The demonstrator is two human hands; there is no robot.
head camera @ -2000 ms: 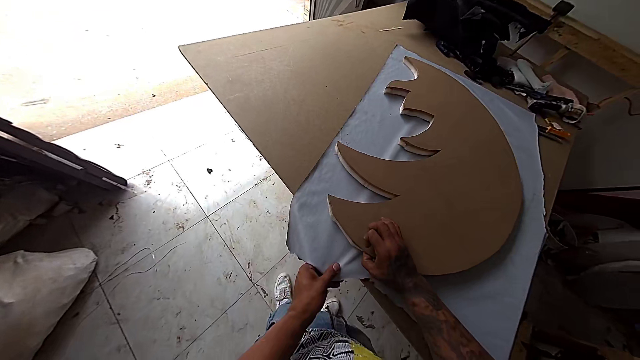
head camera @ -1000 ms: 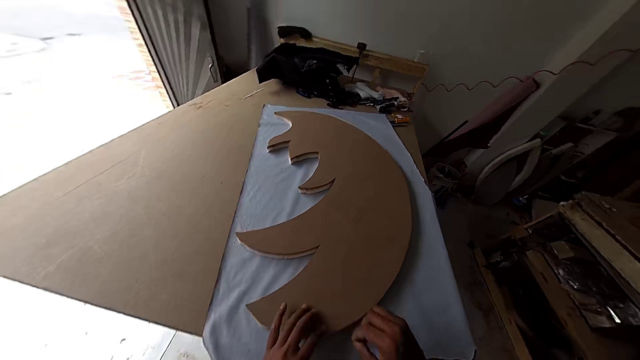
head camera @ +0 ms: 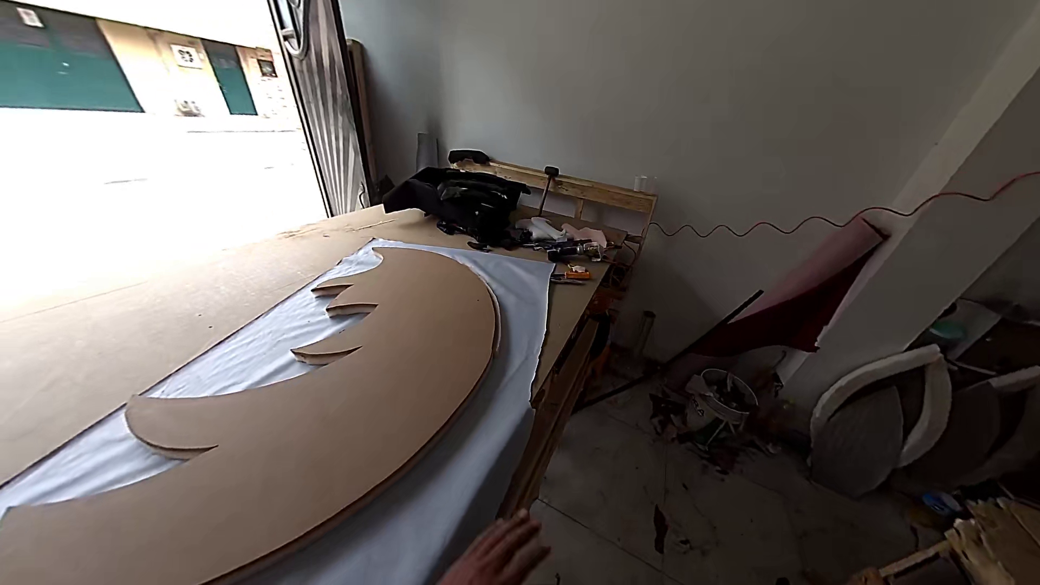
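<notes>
A large curved brown board panel [head camera: 357,390], probably MDF, lies flat on light grey-blue fabric [head camera: 487,439], its pointed cutouts facing left. The fabric is spread over a big brown sheet [head camera: 187,301] on the worktable and hangs over its right edge. What looks like my left hand [head camera: 500,552] enters at the bottom centre, beside the fabric near that edge, fingers extended and holding nothing visible. A small skin-toned shape at the bottom right edge may be fingertips of my right hand; it is too cut off to tell.
Black material [head camera: 467,199], a black-handled tool [head camera: 577,250] and an orange-handled tool [head camera: 577,275] lie at the table's far end. On the floor to the right stand a white bucket [head camera: 723,394] with scraps, padded curved frames [head camera: 926,406] and broken wood [head camera: 1003,540].
Both hands were at the panel's near end a second ago; now they are off it. The view has swung up and right.
</notes>
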